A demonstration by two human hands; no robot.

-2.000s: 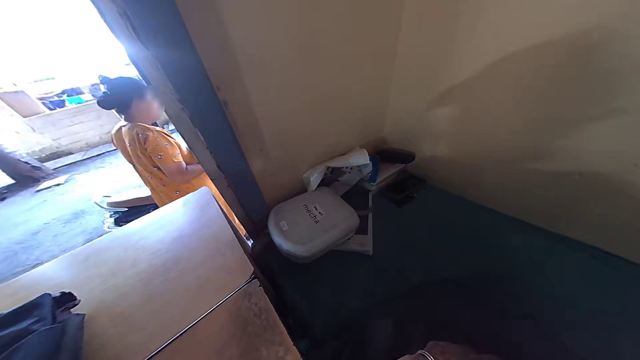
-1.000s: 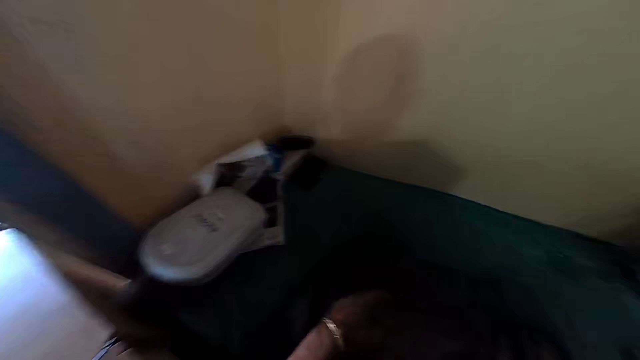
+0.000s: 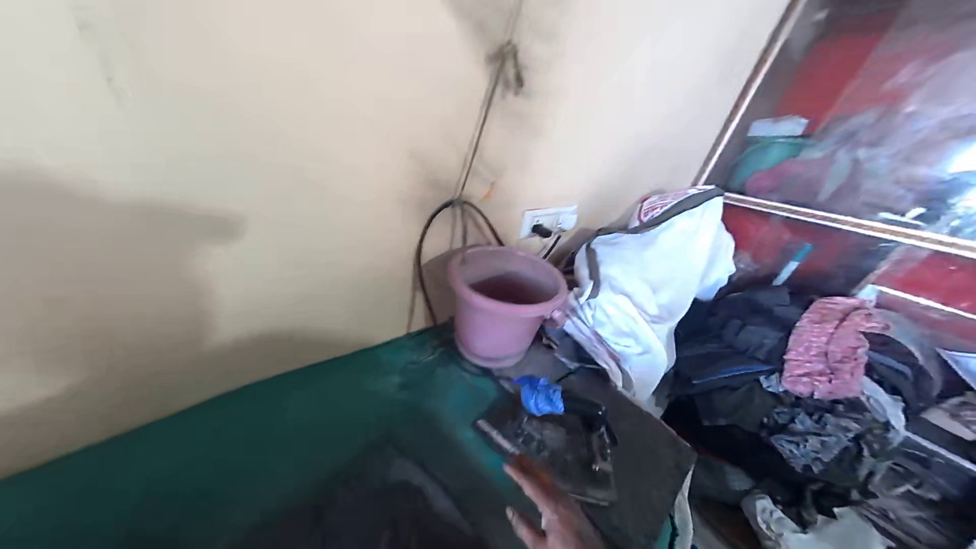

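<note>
My right hand is at the bottom edge, right of centre, blurred, with its fingers apart and nothing seen in them. Its fingertips are close to a dark, flat object, perhaps a clothes iron on a plate; whether they touch it cannot be told. A crumpled blue cloth or plastic piece rests at that object's upper side. Behind stands a pink plastic bucket by the wall. White fabric with a dark border is draped to its right. My left hand is out of view.
A green cover spreads over the surface along the wall. A socket with a plug and a looped black cable are behind the bucket. On the right lie heaped dark clothes and a pink cloth, beside a glass-fronted cabinet.
The view has swung far to the right, from the doorway, another person and a grey case to the bucket and clothes. My right hand now shows beside the dark flat object.
</note>
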